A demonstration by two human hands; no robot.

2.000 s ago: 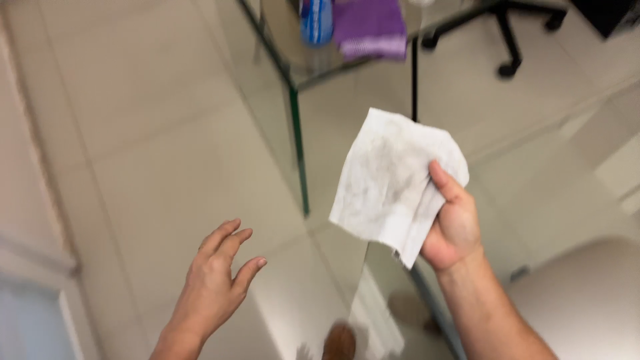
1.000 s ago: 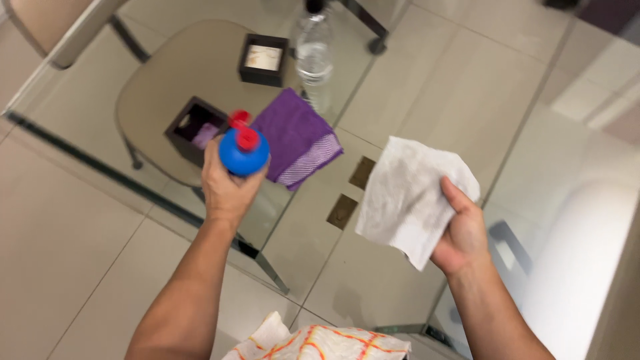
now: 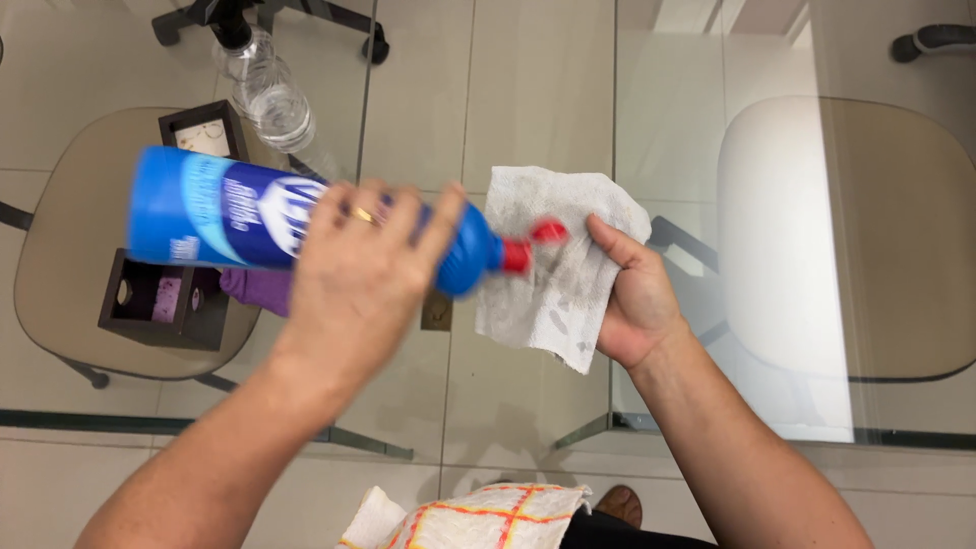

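Observation:
My left hand [image 3: 366, 282] grips a blue plastic bottle [image 3: 206, 207] tipped on its side, its red flip cap [image 3: 517, 256] open and pointing right. The cap lies over a white cloth [image 3: 534, 305] with grey smudges and a few wet-looking spots. My right hand [image 3: 640, 297] holds that cloth by its right edge, thumb on top. Behind the blue bottle, a purple cloth [image 3: 263, 288] is mostly hidden. Whether liquid is leaving the cap cannot be told.
On the glass table [image 3: 534, 427] stand a clear spray bottle [image 3: 278, 114], a small dark box [image 3: 202, 133] and a dark wooden holder [image 3: 164, 305]. Chairs show through the glass at left and right [image 3: 900, 229]. A checked cloth [image 3: 488, 518] hangs at my waist.
My left hand, empty at first, took hold of the blue bottle; it was upright one second ago and is now tipped toward the white cloth. The view has shifted over the table.

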